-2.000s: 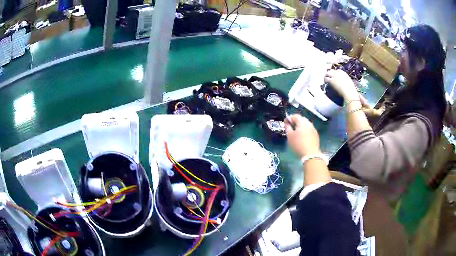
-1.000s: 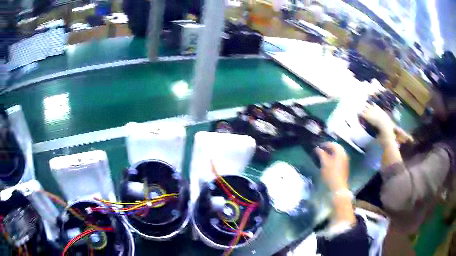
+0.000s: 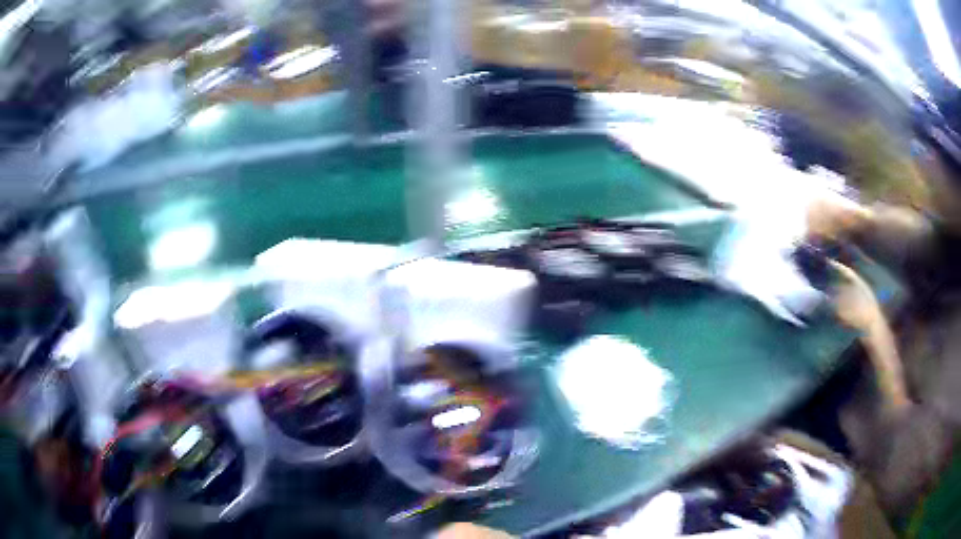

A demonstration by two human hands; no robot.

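Observation:
The view is strongly blurred. Three round white camera bases with black insides stand in front of me: the right one (image 3: pixel 385 447), the middle one (image 3: pixel 353 442) and the left one (image 3: pixel 253 468). Blurred red and yellow wires (image 3: pixel 300 374) cross them. Bright oval patches show in the right and left bases; I cannot tell what they are. A skin-coloured patch at the bottom edge, apparently my right hand (image 3: pixel 474 531), lies below the right base. It is nearly all cut off, so its fingers and any held thing are hidden. My left hand is not in view.
Dark camera head shells (image 3: pixel 601 258) lie in a cluster behind a white heap of ties or cords (image 3: pixel 613 390). A green conveyor (image 3: pixel 316 195) and a grey post (image 3: pixel 430 126) stand behind. Another person's arm (image 3: pixel 875 326) works at a white part (image 3: pixel 764 263) on the right.
My right hand has left the head shells, and a hand now shows only at the bottom edge. The view has shifted and blurred. Bright ovals now show in two bases.

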